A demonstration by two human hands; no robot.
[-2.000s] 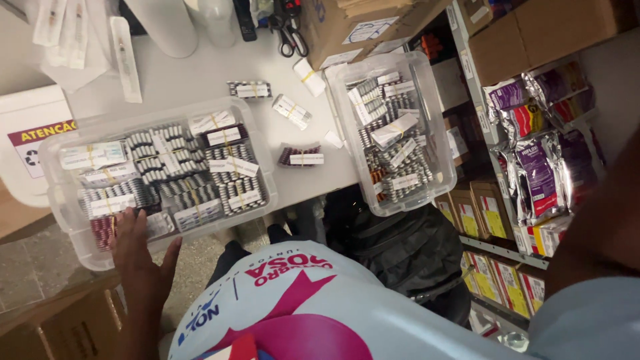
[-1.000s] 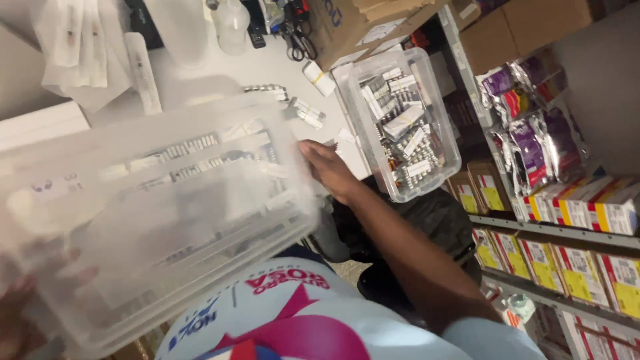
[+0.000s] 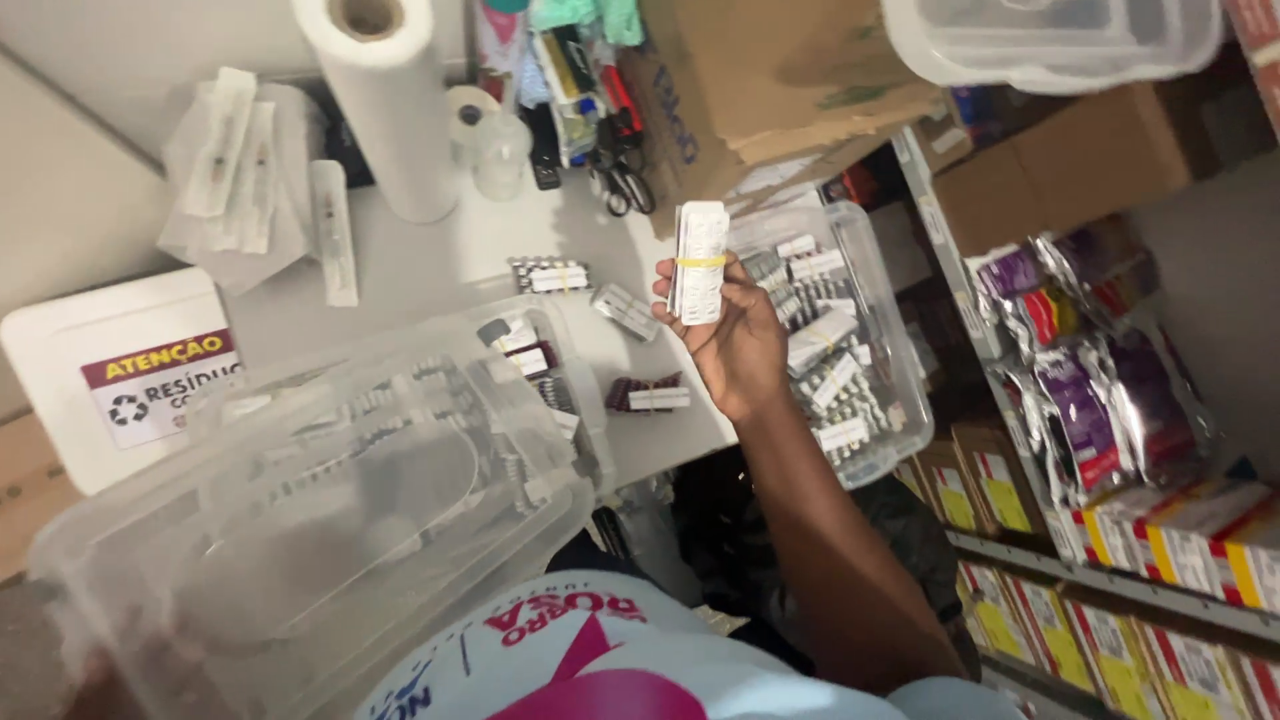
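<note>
My right hand [image 3: 735, 340] holds up a stack of white blister packs [image 3: 702, 250] bound with a yellow rubber band. Below at the left, my left hand [image 3: 120, 680] shows blurred through a translucent plastic lid [image 3: 330, 530], gripping its near left part. The lid covers much of a clear bin [image 3: 592, 420] of bundled blister packs. Beside my right hand stands a second clear bin [image 3: 915, 400], filled with banded blister packs. Between the bins, a dark red bundle [image 3: 650, 396], a silver bundle [image 3: 626, 311] and another banded bundle [image 3: 552, 278] lie on the white table [image 3: 480, 240].
A plastic film roll [image 3: 385, 110], wrapped syringes [image 3: 235, 160], a clear bottle [image 3: 500, 155] and black-handled scissors [image 3: 622, 185] are at the back. A cardboard box [image 3: 780, 80] stands behind the right bin. A white waste container [image 3: 60, 340] is at left; metal shelving [image 3: 1100, 565] with boxes is at right.
The lid, absent from over the left bin two seconds ago, is now above it. My right hand has left the lid's right edge and now holds a banded stack of white blister packs.
</note>
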